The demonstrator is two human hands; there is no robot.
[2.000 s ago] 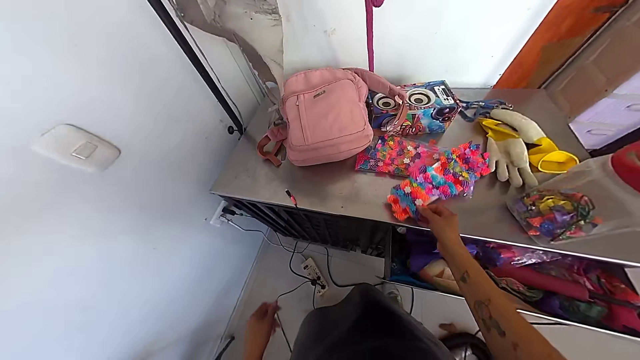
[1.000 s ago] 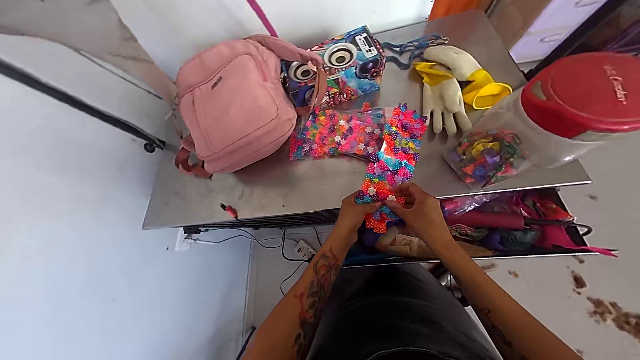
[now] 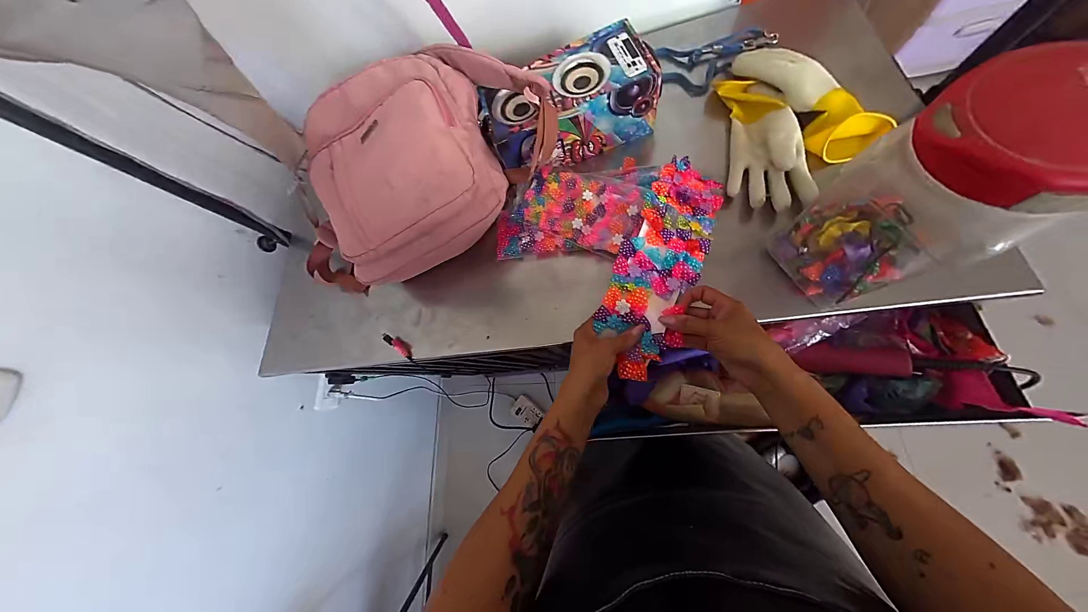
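A long card strip of brightly coloured, dotted bows [image 3: 661,255] lies across the front edge of the metal table, its lower end in my hands. My left hand [image 3: 605,344] grips its lower left side, thumb on top. My right hand [image 3: 714,327] pinches a pink bow at the strip's right edge, beside a bare white patch of card. Just behind the strip, partly under it, is a clear plastic packet of similar bows [image 3: 569,212]. Below my hands an open drawer [image 3: 858,416] holds colourful items, and what lies directly under the strip is hidden.
A pink backpack [image 3: 404,170] and a box with speaker pictures [image 3: 595,81] stand behind. White and yellow gloves [image 3: 769,140], a blue strap [image 3: 701,64] and a clear container with a red lid [image 3: 850,242] are at the right. A power strip [image 3: 527,411] lies below.
My left hand, low and away from the table two seconds ago, has come up to the strip and holds it. The strip now points toward me. The view has moved closer.
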